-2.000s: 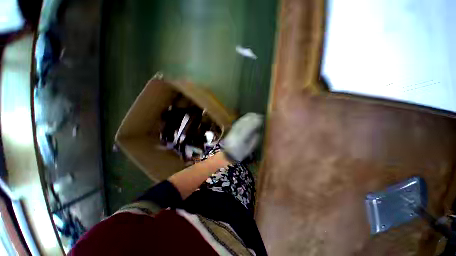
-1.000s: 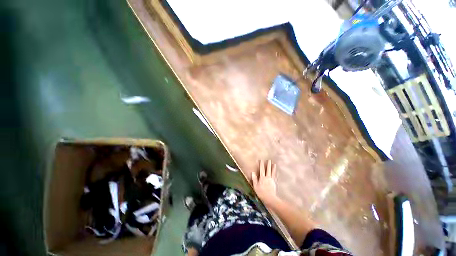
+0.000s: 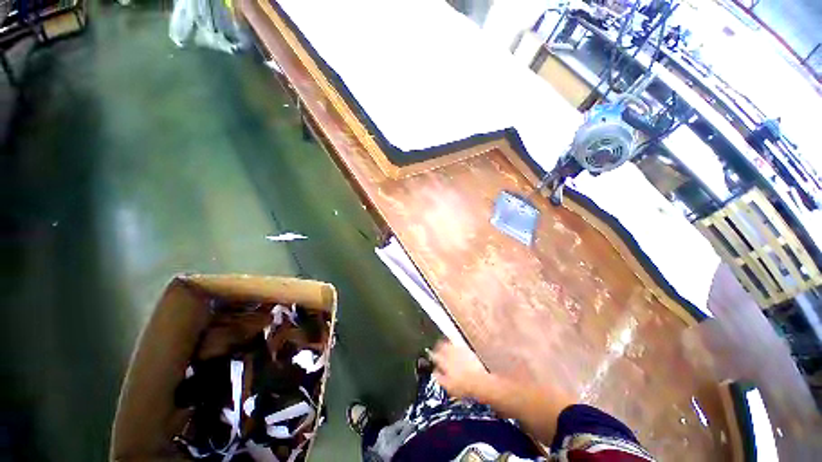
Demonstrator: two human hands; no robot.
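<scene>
My bare right hand (image 3: 461, 372) is at the table's near edge, over the end of a white paper strip (image 3: 422, 287) along that edge. Its fingers are blurred, and a grip cannot be made out. A grey patch (image 3: 392, 440) at the bottom looks like my gloved left hand, but its fingers cannot be made out. The cutting machine (image 3: 604, 144) stands upright in the upper right, its flat base plate (image 3: 516, 217) on the brown table (image 3: 505, 298). Beside it lies the fabric lay with a dark edge and white paper on top (image 3: 424, 86).
An open scrap carton (image 3: 149, 361) with dark and white offcuts stands on the green floor at lower left. A white scrap (image 3: 287, 236) lies on the floor. Another dark-edged stack (image 3: 762, 420) is at lower right. A wooden pallet (image 3: 762, 248) stands beyond the table.
The view has swung from the carton towards the table and tilted up. My right hand, flat with fingers spread on the table one second ago, is now at its edge.
</scene>
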